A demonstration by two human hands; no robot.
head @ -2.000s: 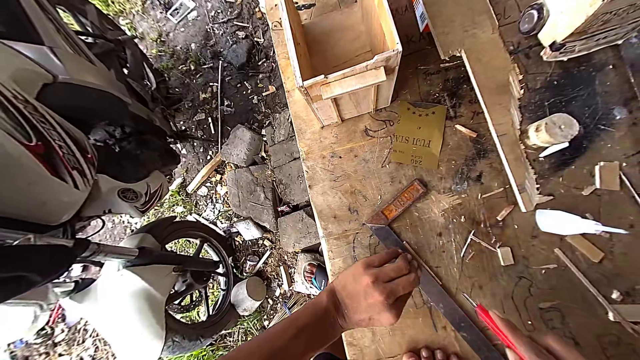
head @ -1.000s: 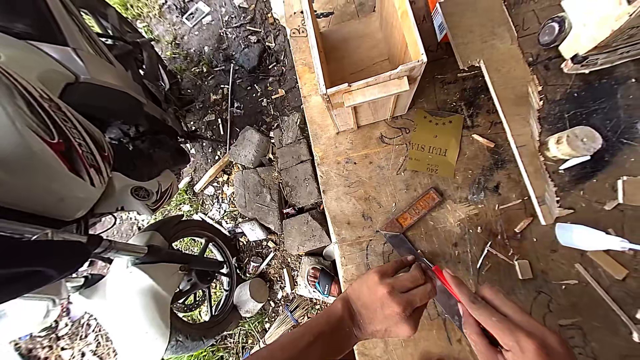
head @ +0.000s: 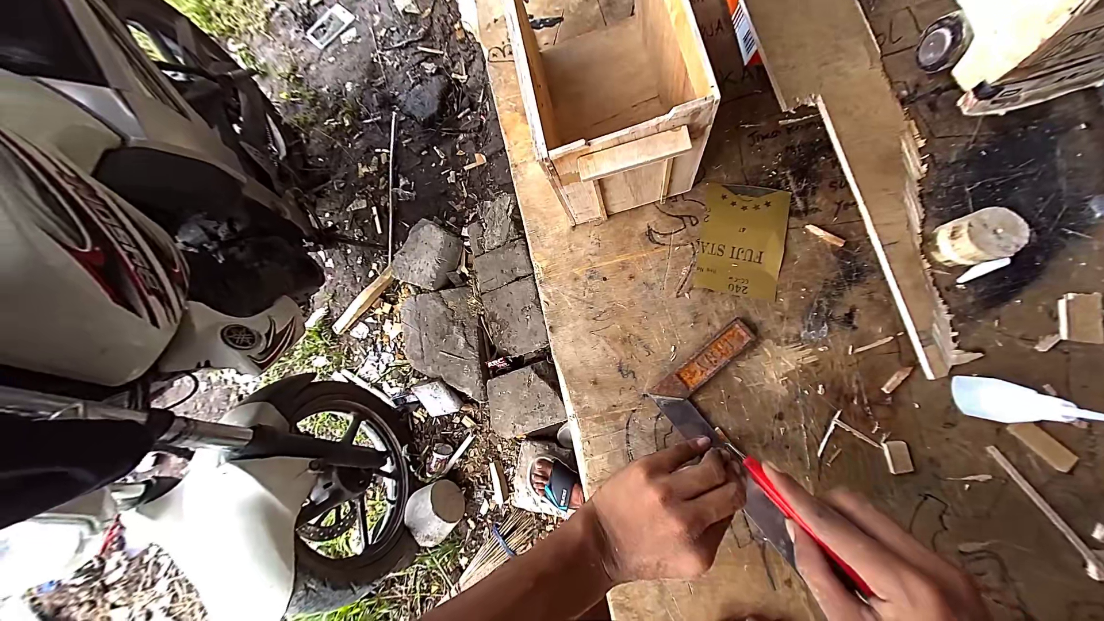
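On the plywood bench top lies a try square [head: 703,358], its rusty stock at the upper left end and its metal blade running down to the right. My left hand [head: 668,509] presses on the blade, fingers curled and fingertips near its edge; whether it pinches anything small is hidden. A slim tool with a red handle [head: 806,526] is in my right hand [head: 888,552], and its thin metal tip rests at the blade beside my left fingertips. Above the square are a sheet of gold sandpaper [head: 742,241] and an open plywood box [head: 634,164].
A jagged plywood offcut [head: 888,172], a round wooden piece [head: 981,235], a white nozzle bottle [head: 1009,399] and wood scraps lie at the right. Left of the bench edge [head: 552,345] are broken paving blocks [head: 444,336], a foot in a sandal [head: 556,483] and a parked motorcycle [head: 345,466].
My right hand has moved up and left with the red-handled tool, bringing its tip to the square's blade near my left fingers. My left hand stays on the blade.
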